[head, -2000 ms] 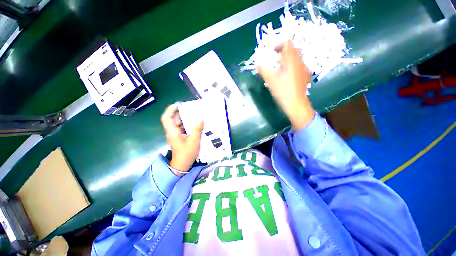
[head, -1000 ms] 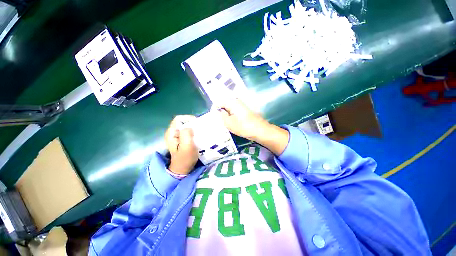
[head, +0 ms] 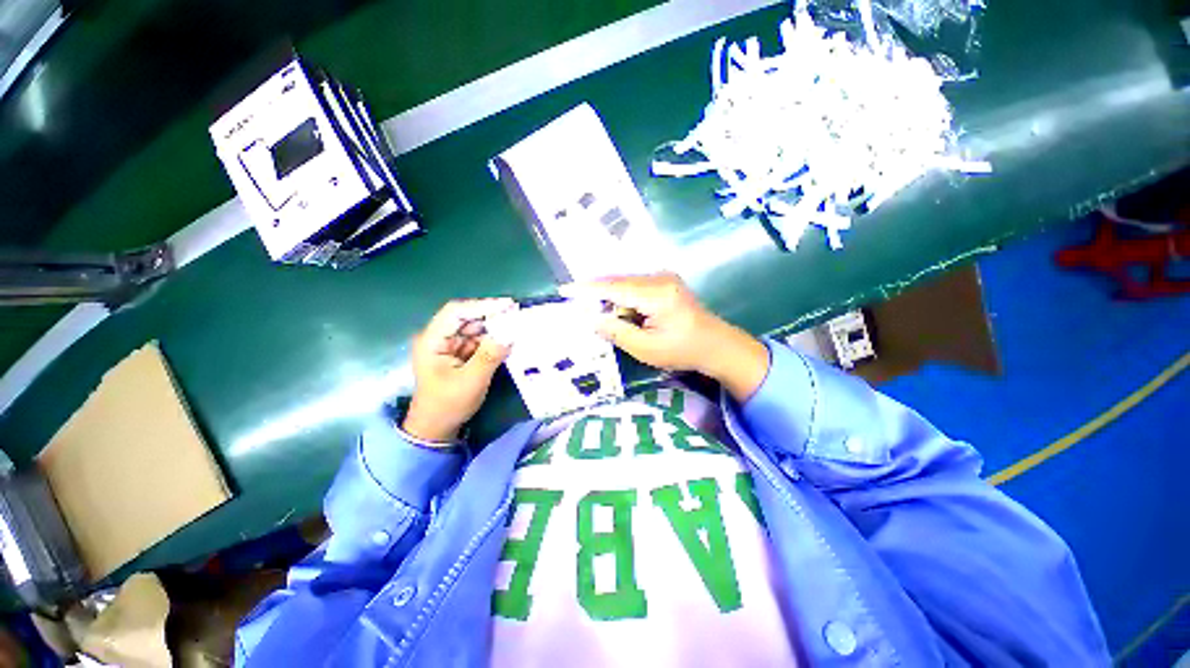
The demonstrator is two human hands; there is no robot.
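Observation:
A white retail box [head: 559,359] with small dark marks is held at my chest. My left hand [head: 454,363] grips its left upper corner with the fingertips. My right hand [head: 663,326] pinches its right upper edge; I cannot tell whether a white strip is in the fingers. Just beyond, waiting boxes [head: 574,176] lie on the green belt, white face up. A heap of loose white strips [head: 835,131] lies to the right of them.
A leaning stack of finished boxes [head: 294,157] stands at the left by the metal rail [head: 522,81]. A brown cardboard sheet [head: 131,457] lies far left. A clear plastic bag [head: 933,26] is behind the strips. An open brown carton [head: 933,324] with a small printed box is below the belt edge.
My right hand has come from the strip heap to the held box. My left hand has shifted to the box's upper left corner, its fingers more spread. The box sits slightly more upright.

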